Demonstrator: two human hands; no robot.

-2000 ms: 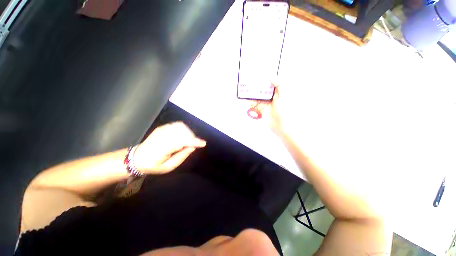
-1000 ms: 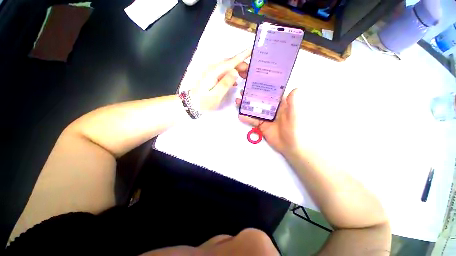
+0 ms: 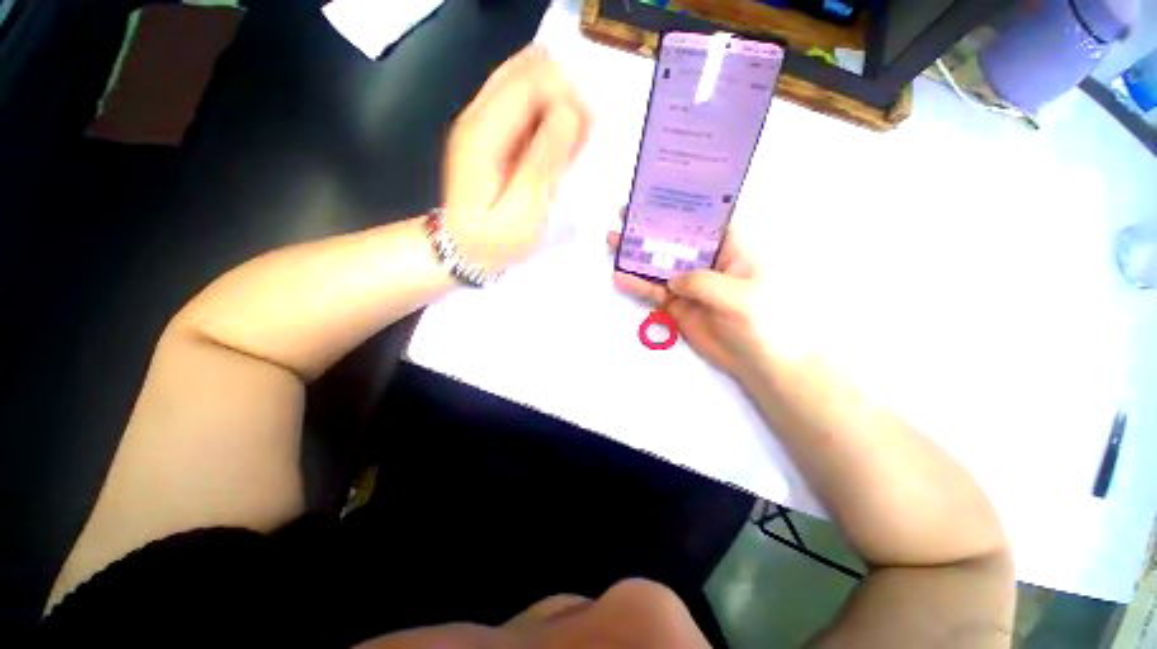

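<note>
A smartphone (image 3: 695, 159) with a pinkish lit screen stands out over the white desk surface (image 3: 888, 292). My right hand (image 3: 711, 298) holds it around its lower end, with the thumb near the bottom edge of the screen. A red ring charm (image 3: 659, 332) hangs from the phone's lower end. My left hand (image 3: 514, 159), with a beaded bracelet at the wrist, is raised to the left of the phone, apart from it. It holds nothing that I can see; its fingers are blurred and loosely curled, and how far apart they are is unclear.
A dark desk organizer with a wooden base (image 3: 825, 102) is behind the phone. A pale purple tumbler (image 3: 1040, 57) stands at the upper right. A pen (image 3: 1110, 454) lies at the right. A brown swatch (image 3: 165, 76) and a white paper slip (image 3: 381, 19) lie on the black table (image 3: 305, 140).
Since one second ago, my left hand has moved up and away from the phone's left edge. My right thumb has moved in onto the phone's lower end. The phone is still held.
</note>
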